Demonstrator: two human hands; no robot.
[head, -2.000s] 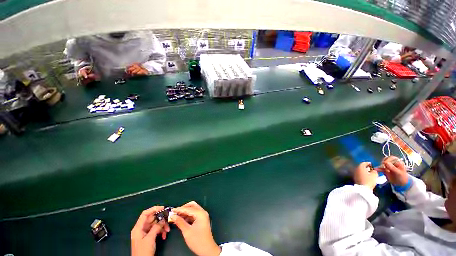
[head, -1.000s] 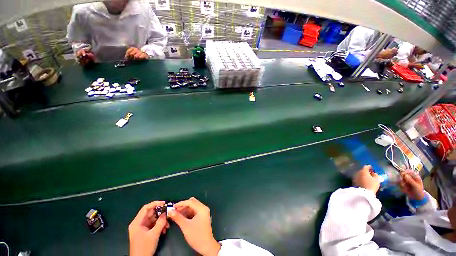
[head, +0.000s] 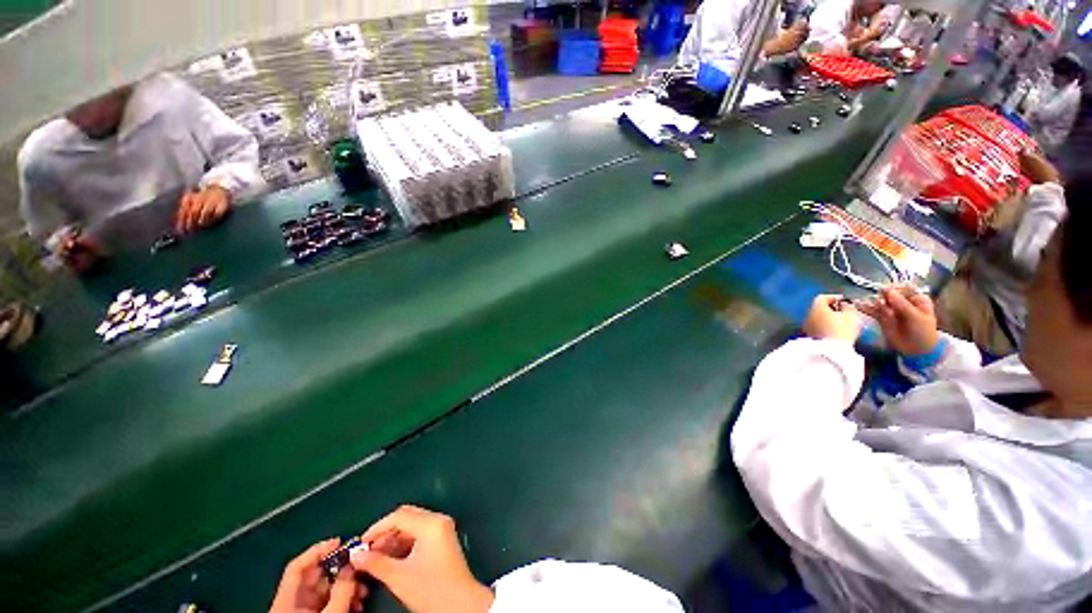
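A small black housing (head: 339, 560) with a white piece (head: 358, 551) at its right end is between my two hands, near the bottom edge. My left hand (head: 314, 583) grips the housing from the left; its lower part is cut off by the frame's edge. My right hand (head: 419, 560) pinches the white piece with thumb and index finger. Fine detail between the fingertips is too small to tell. A sliver of another small object shows at the bottom edge, left of my left hand.
The green belt (head: 395, 359) bears a white piece with a yellow tab (head: 219, 365) and a few small parts. Across are loose white pieces (head: 153, 311), a housing pile (head: 333, 230) and a tray stack (head: 437, 162). A person in white sits close at right; another sits opposite.
The view has turned right, so the far items sit further left and tilted. The housing on my side at left has almost left the frame. My hands still hold the same housing, now lower in view.
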